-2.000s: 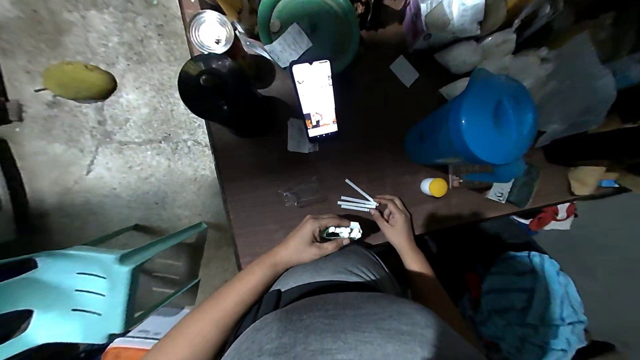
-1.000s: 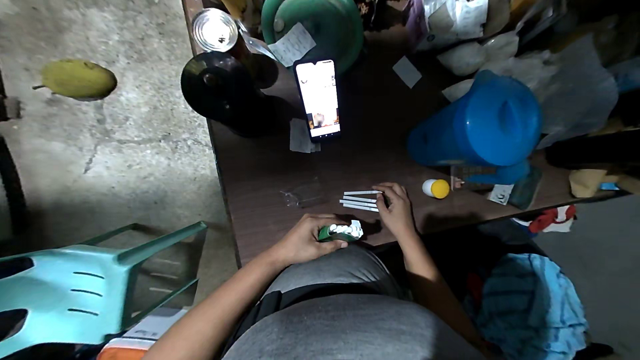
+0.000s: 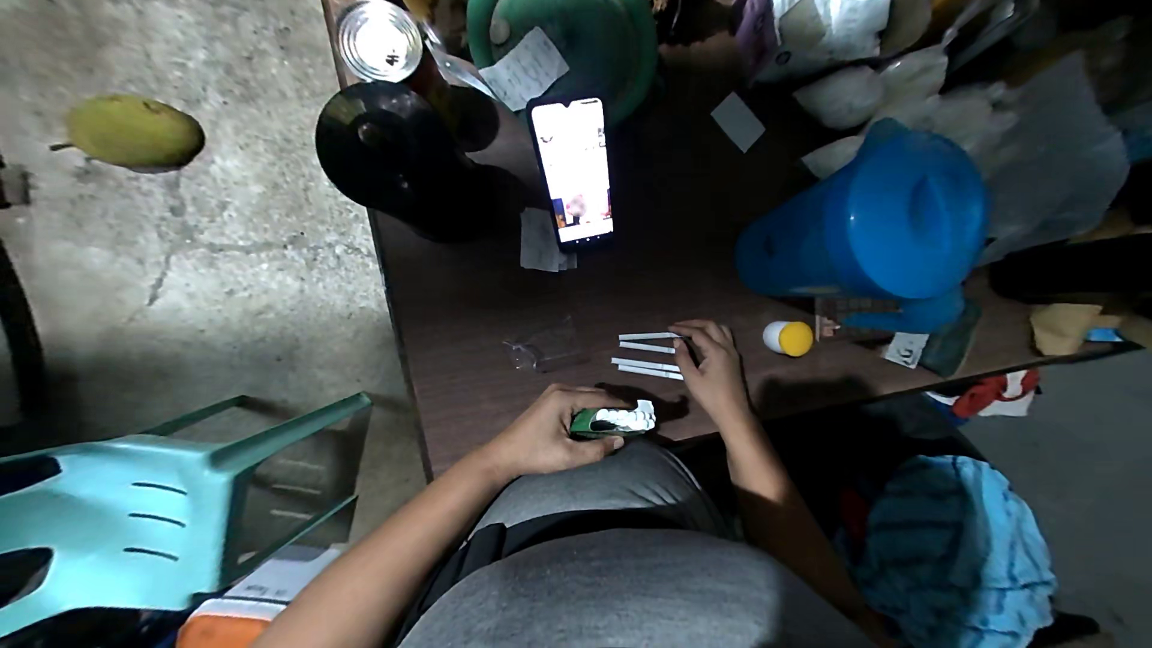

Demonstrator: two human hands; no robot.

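Note:
My left hand [image 3: 560, 430] is closed around an open green cigarette pack [image 3: 612, 421] at the table's near edge, its white contents showing at the top. Several white cigarettes [image 3: 646, 364] lie roughly side by side on the dark wooden table [image 3: 468, 297], in two loose groups. The fingertips of my right hand [image 3: 711, 364] touch the right ends of the upper ones; whether they pinch one I cannot tell. A crumpled piece of clear plastic wrap [image 3: 544, 349] lies to the left of the cigarettes. To the right of my right hand is a small white container with a yellow cap [image 3: 796, 338].
A lit phone [image 3: 576, 171] lies beyond the cigarettes, near paper slips [image 3: 540, 241]. A dark round-topped object [image 3: 387, 148] and a metal can [image 3: 380, 40] stand at left, a blue plastic pitcher [image 3: 909, 216] at right. A turquoise plastic chair [image 3: 162, 513] is beside the table.
Two seconds ago my right hand held the cigarettes fanned out above the table; now they lie on it in two groups. My left hand has stayed around the pack.

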